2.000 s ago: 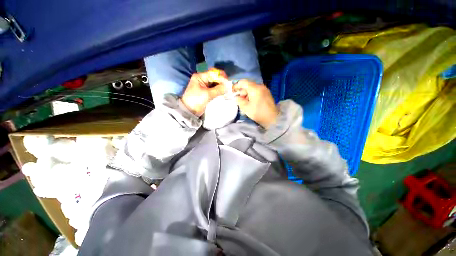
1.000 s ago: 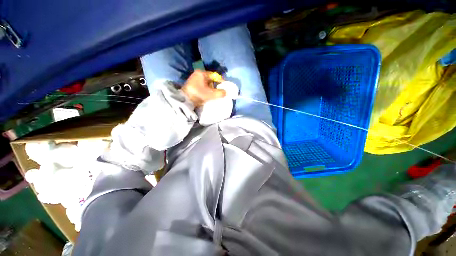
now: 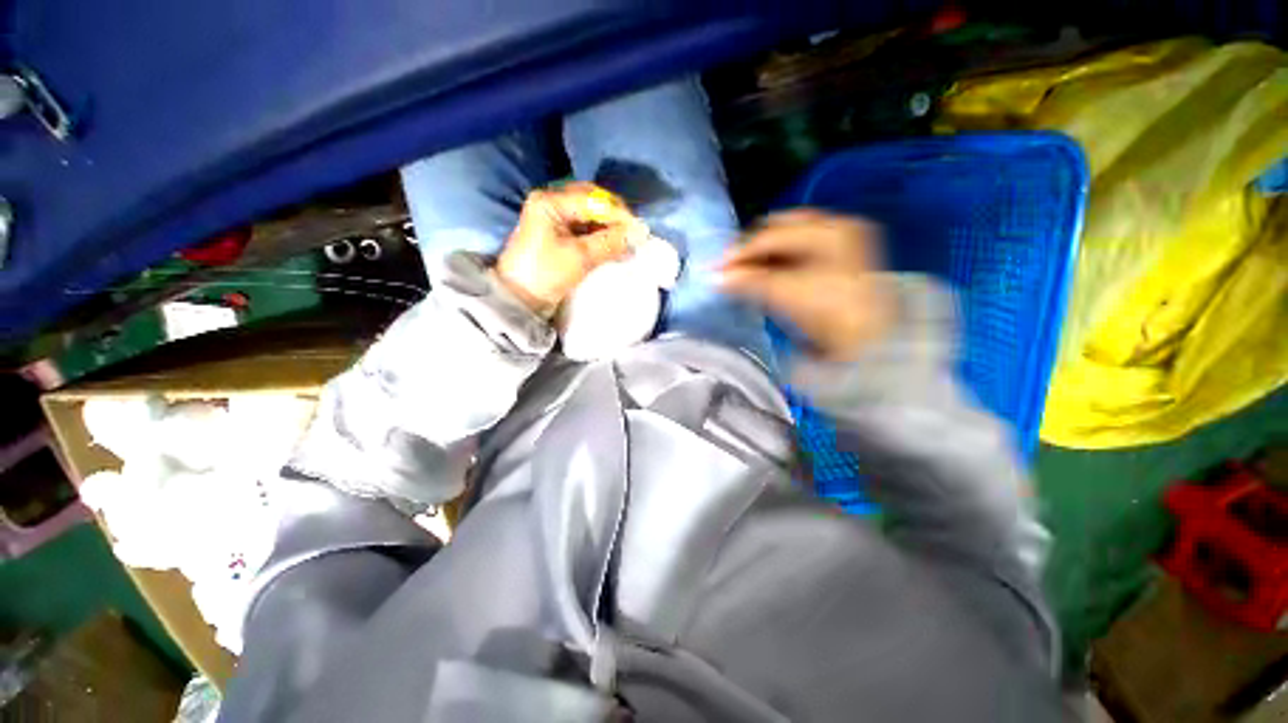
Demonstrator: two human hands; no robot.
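Note:
A white two-lobed plush piece point(image 3: 612, 307) is over my lap, its small lobe up and to the right of the larger one. My left hand point(image 3: 554, 252) grips it at its upper left side; a yellow-orange band shows on a finger. My right hand point(image 3: 812, 276) is blurred, a short way right of the plush and not touching it, with its thumb and fingertips close together. Whether it holds a needle cannot be seen. No thread shows clearly between the hands.
An open carton point(image 3: 74, 441) with white plush pieces point(image 3: 170, 487) is at left. A blue perforated basket point(image 3: 1062, 269) is at right, partly under my right arm. Beyond are yellow bags point(image 3: 1172, 240) and a red plastic object point(image 3: 1226, 544). A blue-covered surface point(image 3: 311, 85) crosses the top.
My right hand was out of view at far right with the thread stretched across the basket; it is now back near the plush. My left hand still holds the plush.

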